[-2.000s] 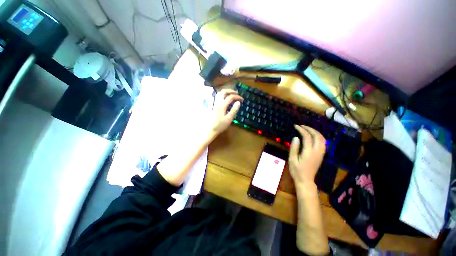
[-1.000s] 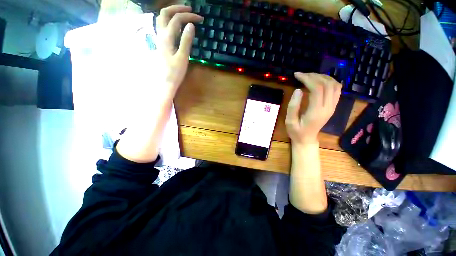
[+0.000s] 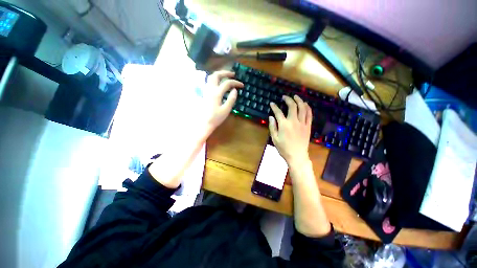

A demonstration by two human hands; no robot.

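Observation:
The backlit black keyboard (image 3: 340, 123) lies slanted across the desk. My left hand (image 3: 218, 99) rests at its left end, fingers apart over the keys, holding nothing. My right hand (image 3: 292, 128) is over its middle, fingers spread on the keys, and hides part of them. The smartphone (image 3: 272, 170) lies in front of the keyboard with a white lit screen, its upper part partly covered by my right hand. A dark flat item (image 3: 336, 167) lies right of the phone.
A monitor (image 3: 397, 26) stands on V-shaped legs behind. A mouse (image 3: 381, 199) sits on the black pad (image 3: 410, 178) at right, beside written sheets (image 3: 452, 172). Overexposed papers (image 3: 151, 115) lie under my left forearm. A black adapter (image 3: 203, 44) and pen (image 3: 272, 56) lie behind.
My right hand has moved left from the keyboard's front edge onto its middle keys. My left hand stays at the left end. The view has tilted back up, showing the monitor again.

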